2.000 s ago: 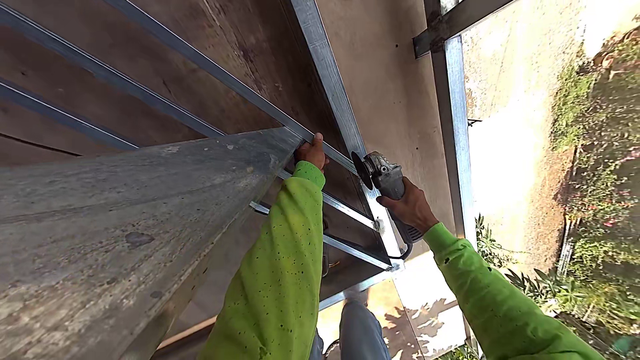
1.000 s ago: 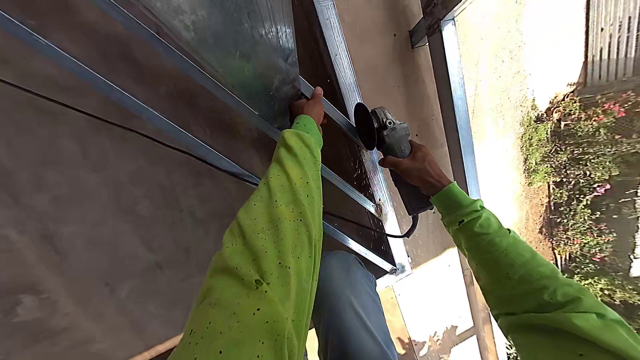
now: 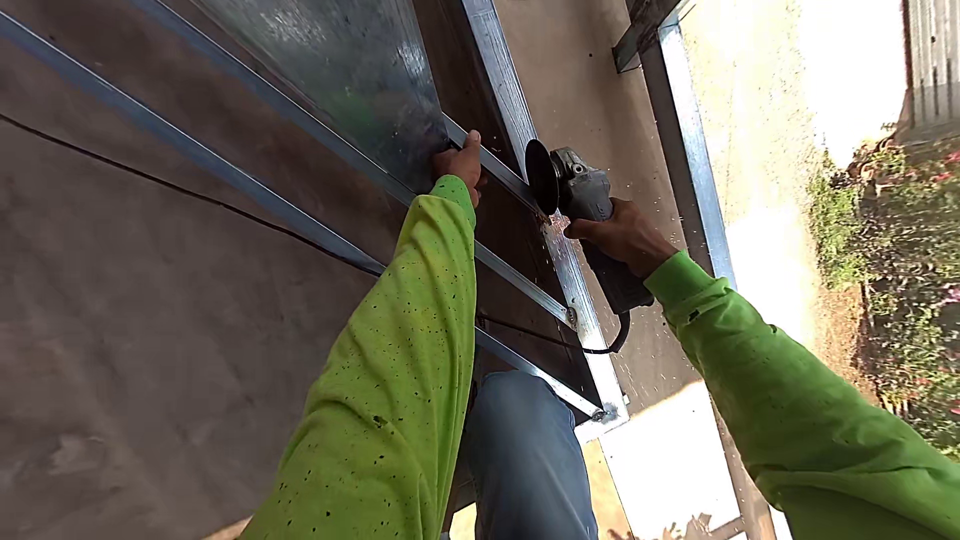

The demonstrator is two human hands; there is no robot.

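Observation:
My right hand (image 3: pixel 626 238) grips the body of an angle grinder (image 3: pixel 589 195), whose dark disc (image 3: pixel 542 177) stands edge-on at the joint between a galvanized crossbar (image 3: pixel 499 171) and a long metal frame tube (image 3: pixel 574 289). Small sparks show just below the disc. My left hand (image 3: pixel 461 166) is closed at the lower corner of a shiny sheet-metal panel (image 3: pixel 360 82), beside the crossbar; its fingers are partly hidden, so whether they hold the panel or the bar is unclear. The grinder's cord (image 3: pixel 616 341) runs from the handle's end behind the bars.
More parallel metal bars (image 3: pixel 247 182) cross the left side. A separate upright metal post (image 3: pixel 697 150) stands right of the grinder. My jeans-covered knee (image 3: pixel 525 442) is below the frame's corner. Flowering plants (image 3: pixel 892 285) grow at the far right beside sunlit ground.
The view has shifted, and the panel reaches less far to the lower left than two seconds ago. Sparks now show at the disc. Both hands remain by the same joint.

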